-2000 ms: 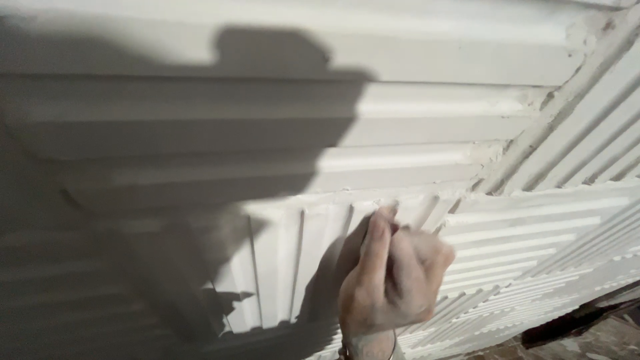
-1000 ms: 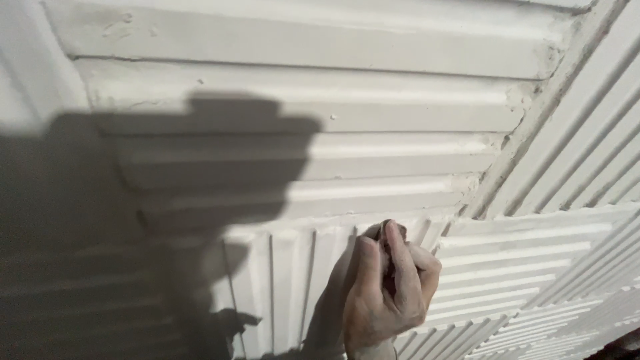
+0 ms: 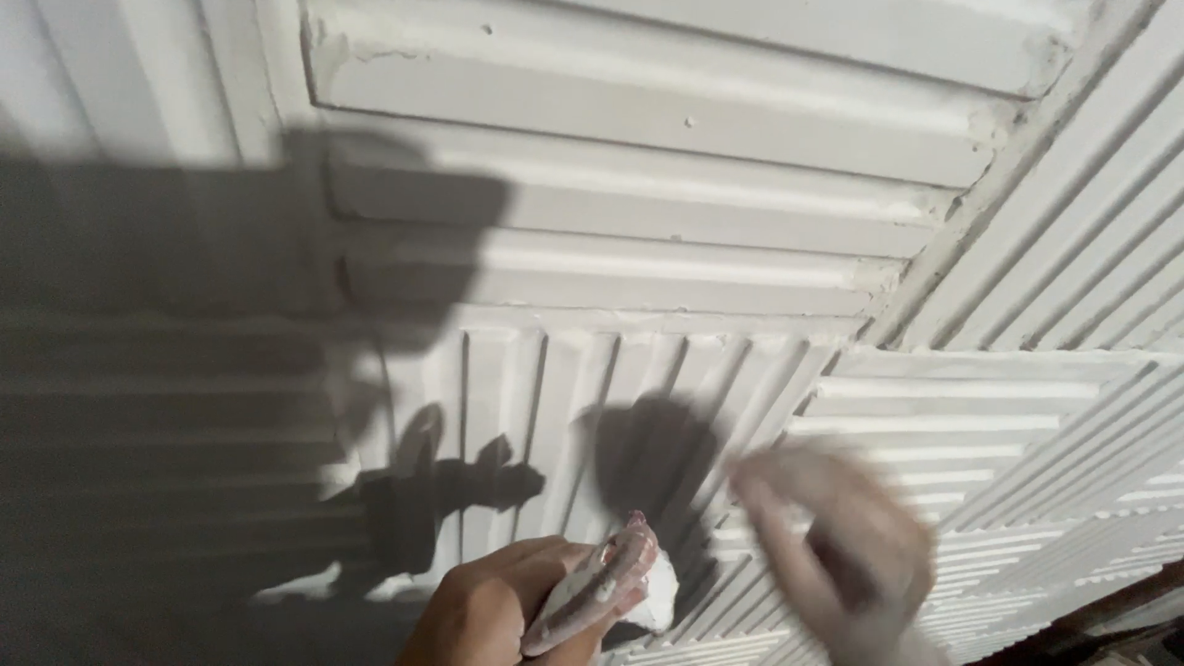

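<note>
White ridged wall panels (image 3: 647,203) fill the view, with rough filler along their seams. My left hand (image 3: 518,601) is low in the centre, its fingers closed around a lump of white plaster-like paste (image 3: 659,592); paste also coats its thumb or finger. To its right, my right hand (image 3: 842,546) is blurred by motion, curled in front of the panels and apart from the left. Whether it holds something small cannot be told. Shadows of the hands fall on the short vertical ridges (image 3: 573,416) between them and the upper panel.
A diagonal seam (image 3: 1008,203) runs down from the upper right between panels set in differing directions. A large dark shadow (image 3: 166,277) covers the left side. Dark brown material (image 3: 1101,601) shows past the panels' edge at the lower right.
My right hand has left the seam at the top of the vertical ridges, moving down and right. My left hand with the white paste has come into view.
</note>
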